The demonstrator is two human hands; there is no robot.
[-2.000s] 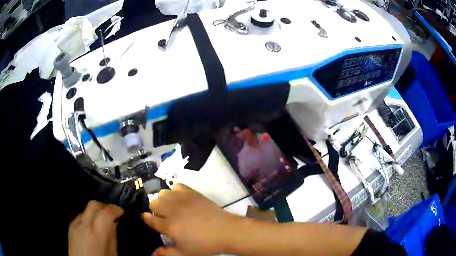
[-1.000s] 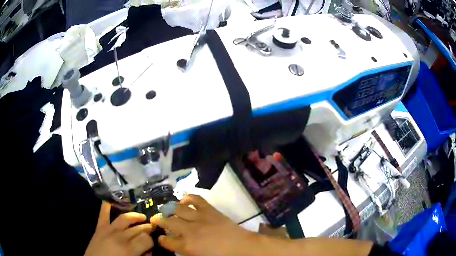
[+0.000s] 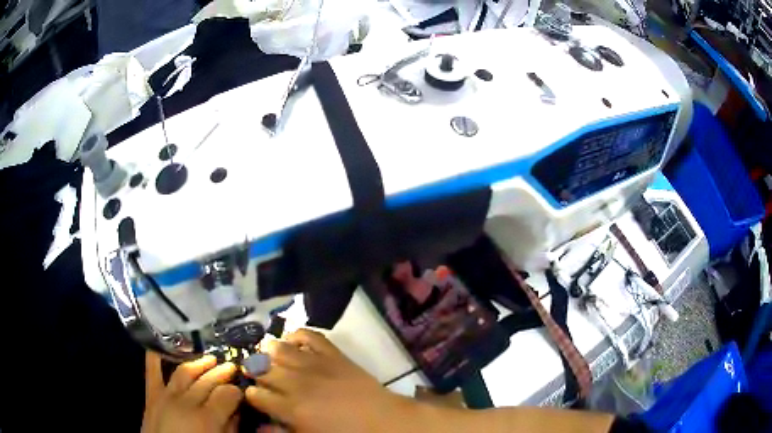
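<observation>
Black fabric (image 3: 59, 338) lies left of and under the white sewing machine (image 3: 279, 161). The presser foot and needle area (image 3: 241, 338) is lit at the left end of the head. My left hand (image 3: 193, 397) is at the foot with bent fingers pressing on the dark cloth. My right hand (image 3: 317, 385) is close beside it, fingertips on the same cloth by the foot. A small grey piece (image 3: 256, 364) shows at its fingertips. The cloth between the hands is mostly hidden.
A smartphone with a reddish screen (image 3: 436, 321) leans under the arm. A patterned strap (image 3: 554, 330) hangs right of it. The control panel (image 3: 605, 156) is at the head's right end. A blue bin (image 3: 715, 182) stands at right. White cut pieces (image 3: 102, 97) lie behind the machine.
Compared with two seconds ago, my left hand has moved right and up to the foot, beside my right hand. The view has shifted slightly, and the phone picture differs.
</observation>
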